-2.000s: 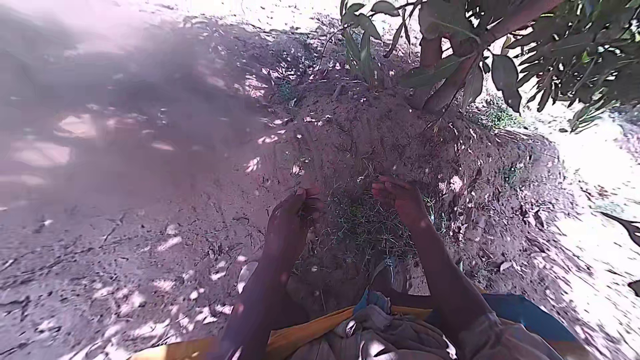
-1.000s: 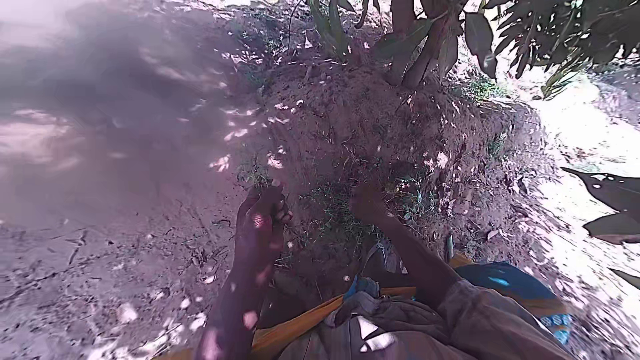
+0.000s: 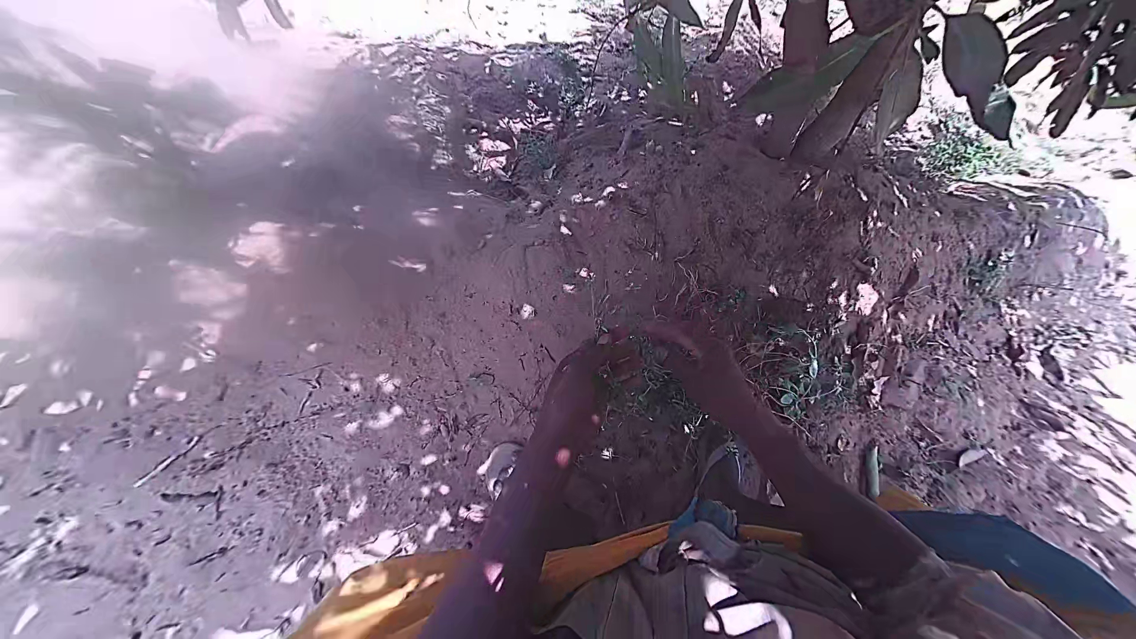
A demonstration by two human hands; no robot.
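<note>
My left hand [image 3: 596, 362] is curled just above low green weeds [image 3: 652, 395], with thin stems showing by its fingers. Close on its right, my right hand [image 3: 688, 344] reaches toward it, its fingers blurred; whether the hands touch cannot be told. More small leafy weeds [image 3: 799, 377] grow from the bare soil right of my right forearm. What my right hand holds, if anything, is hidden by blur and shade. Yellow cloth [image 3: 390, 590] and blue cloth [image 3: 1003, 550] lie around my lap.
Ahead on the right stands a tree trunk [image 3: 816, 98] with broad drooping leaves [image 3: 972, 62]. An earth bank [image 3: 1021, 222] runs to the right. Dry twigs [image 3: 169, 461] and fallen leaves lie on the dirt at left. Haze or glare blurs the upper left.
My hands, apart two seconds ago, are now close together over the weeds. The view has shifted somewhat.
</note>
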